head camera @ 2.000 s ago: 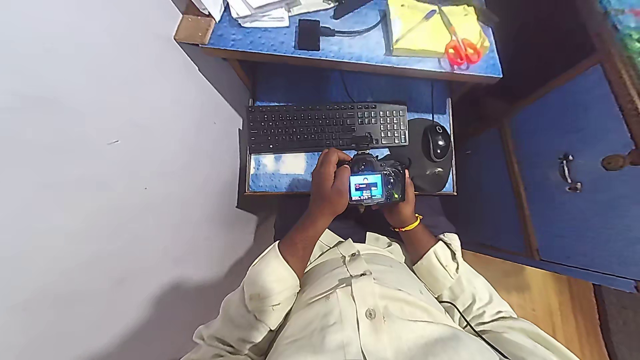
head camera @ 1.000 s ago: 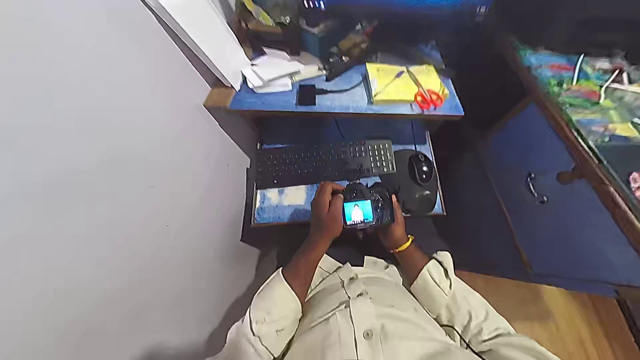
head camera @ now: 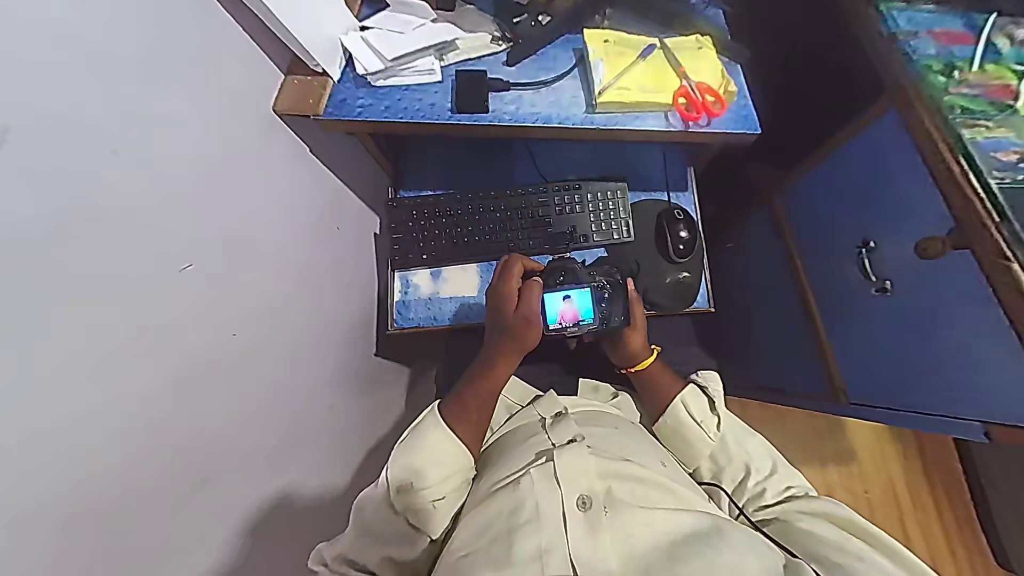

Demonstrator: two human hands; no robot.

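Observation:
Between my two hands I hold a black digital camera (head camera: 612, 300), its lit rear screen facing up toward me. My left hand (head camera: 514, 304) grips the camera's left side, with the thumb beside the screen. The right side rests in my right hand (head camera: 630, 332), whose fingers are partly hidden behind the body; a yellow band circles that wrist. Just beyond the camera lies a black keyboard (head camera: 504, 220) on the blue keyboard tray (head camera: 436, 296). A black computer mouse (head camera: 678, 233) sits on a dark mouse pad (head camera: 668, 292) at the tray's right.
On the blue desk top (head camera: 384, 104) above lie white papers (head camera: 400, 44), a black adapter with a cable (head camera: 470, 91), a yellow envelope (head camera: 620, 60), a pen (head camera: 628, 70) and red-handled scissors (head camera: 698, 102). A wall is at left, a blue cabinet (head camera: 904, 320) at right.
The camera's screen showed a menu-like display two seconds ago; it now shows a picture of a person, as it did one second ago. Both hands have kept their hold.

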